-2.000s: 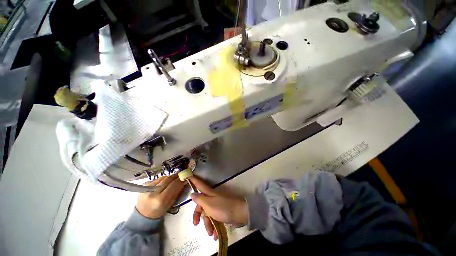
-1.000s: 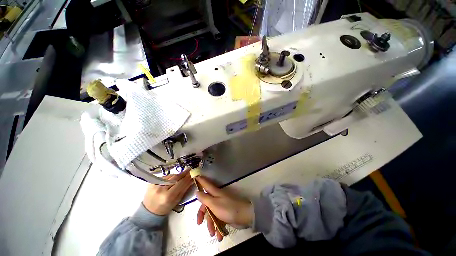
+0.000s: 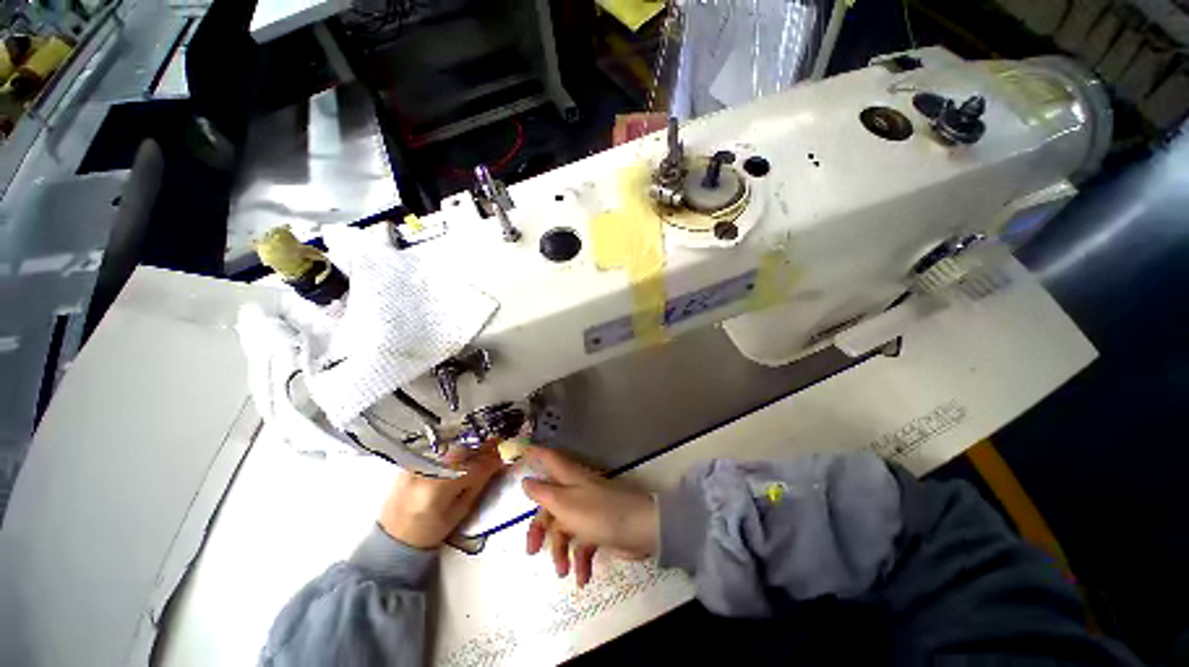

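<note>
The white sewing machine crosses the view, with its presser foot and needle parts at the lower left. A small pale yellow piece sits just below them, between my fingertips; I cannot tell if it is a strip end or a finger cover. My left hand lies on the bed, its fingertips under the needle parts and partly hidden, so its grip is unclear. My right hand is at the right of the needle area, its fingers apart with no strip seen in them. No hanging strip shows.
A white cloth drapes the machine head beside a yellow knob. A large off-white panel lies at left. The white tabletop has printed ruler-like marks. A grey metal worktable stands at the far left.
The brown-yellow strip that hung from the needle area through my right hand is out of sight. My right hand's fingers have opened. The view has shifted slightly.
</note>
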